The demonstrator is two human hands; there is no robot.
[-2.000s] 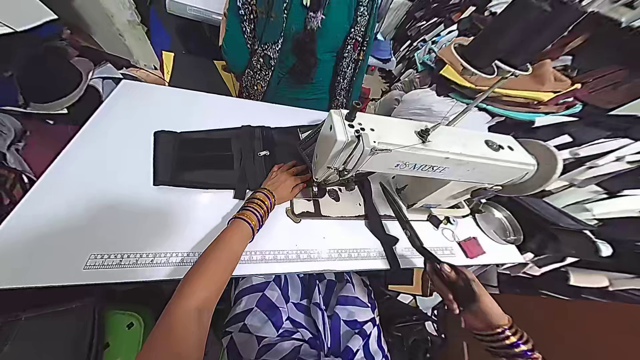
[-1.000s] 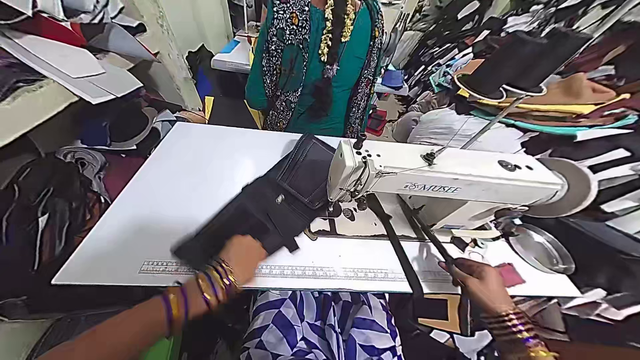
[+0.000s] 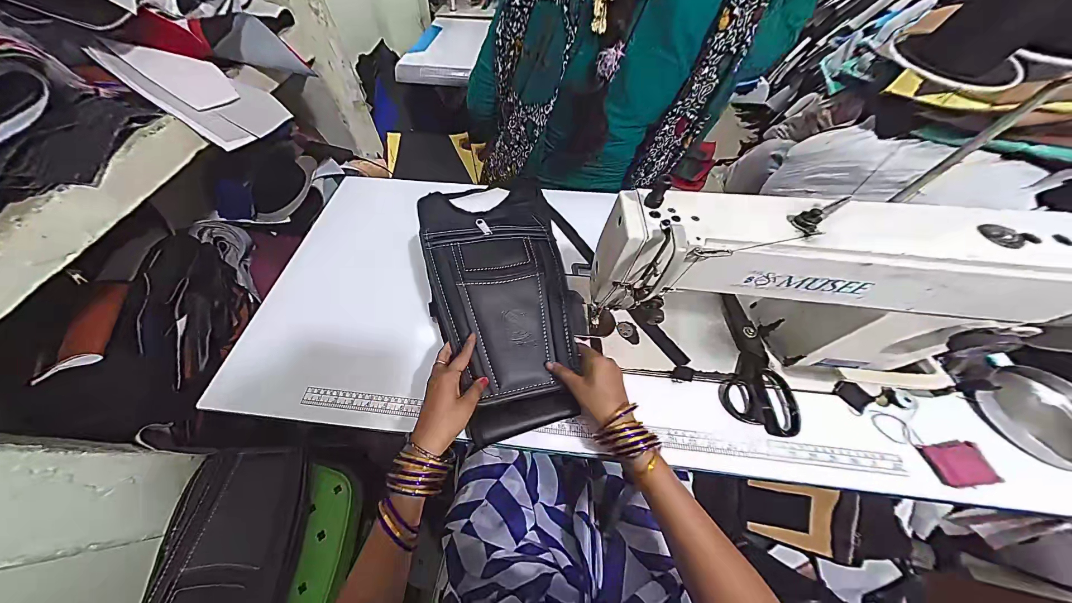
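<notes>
A black leather-like bag panel (image 3: pixel 507 310) with white stitching, a zipper and a cut-out top lies upright before me on the white sewing table (image 3: pixel 360 276). Its right edge touches the needle area of the white sewing machine (image 3: pixel 837 251). My left hand (image 3: pixel 450 394) grips its lower left edge, thumb on top. My right hand (image 3: pixel 593 385) holds its lower right side, thumb on the face; the fingers beneath are partly hidden. Black-handled scissors (image 3: pixel 760 394) rest on the table under the machine arm, beside a black strap (image 3: pixel 662 335).
A ruler scale (image 3: pixel 360 400) runs along the table's front edge. At right are a red cloth piece (image 3: pixel 961 463), a bobbin and a metal bowl (image 3: pixel 1030 410). A person (image 3: pixel 636 100) stands behind the table. Material piles lie on both sides; a green-edged bag (image 3: pixel 322 528) is at lower left.
The bag panel has turned from lying sideways to upright before me. My right hand has let go of the scissors, now on the table, and moved left to the panel.
</notes>
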